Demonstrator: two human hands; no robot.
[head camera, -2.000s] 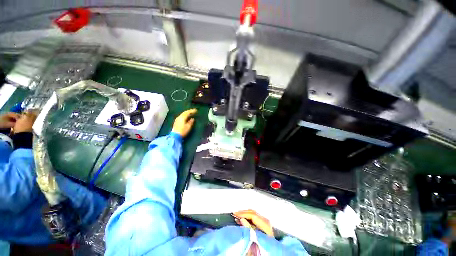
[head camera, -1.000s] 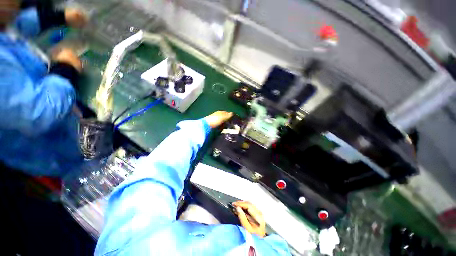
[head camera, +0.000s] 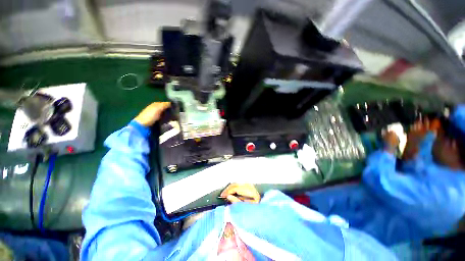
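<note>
The fixture (head camera: 196, 120), with a pale green-white block under a dark vertical column, stands on a black base plate. My left hand (head camera: 153, 113) is at its left side, fingertips against a dark part there; whether it grips anything cannot be told. My right hand (head camera: 242, 193) is low in front of my smock, over the near edge of a long white strip (head camera: 229, 176). Its fingers are curled together around a small dark piece, mostly hidden and blurred.
A black bench press (head camera: 267, 135) with two red buttons stands right of the fixture. A white control box (head camera: 56, 120) with black round fittings and cables is left. A clear blister tray (head camera: 334, 132) and a crumpled white scrap (head camera: 307, 157) lie right. Another person (head camera: 408, 173) works at far right.
The view has swung right, so the bench sits level and the right-hand neighbour shows, while the left neighbour is mostly out. My left hand stays beside the fixture; my right hand stays near my body.
</note>
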